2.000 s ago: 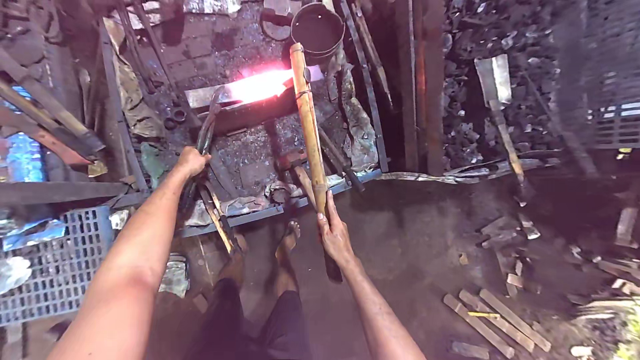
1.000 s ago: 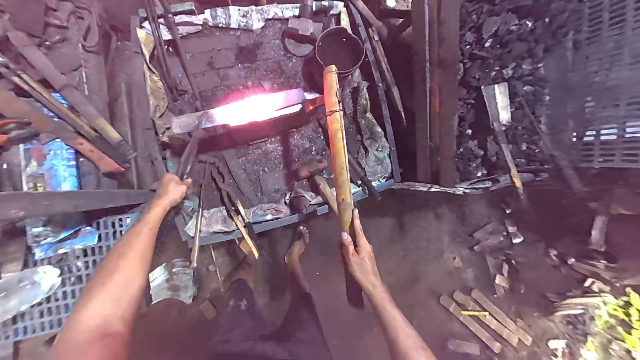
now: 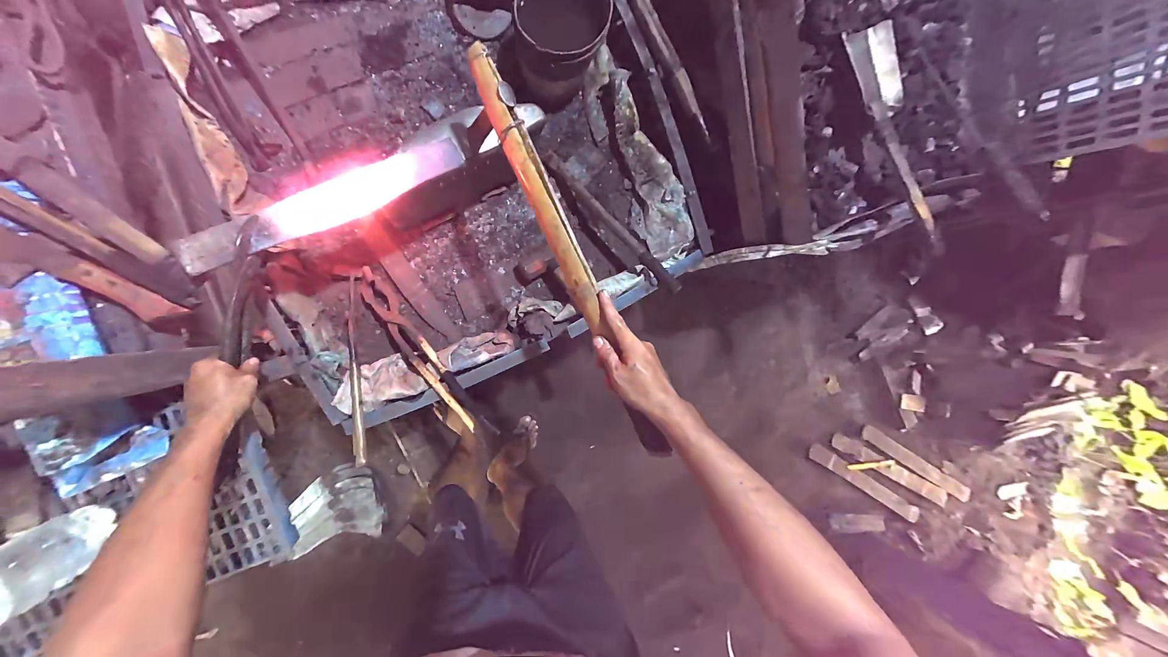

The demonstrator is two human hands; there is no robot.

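At the left, my left hand [image 3: 221, 391] is closed around the handles of dark metal tongs [image 3: 239, 310]. Their jaws meet the left part of a flat metal bar [image 3: 205, 251], whose middle [image 3: 347, 196] glows white and pink. The bar lies over a dark steel anvil [image 3: 493, 160]. My right hand [image 3: 634, 365] grips a long bamboo or wooden handle [image 3: 547, 205], its thumb and fingers around the lower part. The handle's top end reaches over the anvil's right end; whether a tool head is attached there, I cannot tell.
A dark bucket [image 3: 561, 41] stands behind the anvil. More tongs [image 3: 392, 310] and a hammer [image 3: 538, 266] lie by the metal-edged frame [image 3: 497, 367] near my feet. Blue plastic crates [image 3: 251, 529] stand at lower left. Wood pieces [image 3: 890, 470] lie on the ground at right, below charcoal.
The glowing bar and the tongs have swung, so the bar's left end now sits lower than before. Both hands keep their holds. The view has shifted somewhat.
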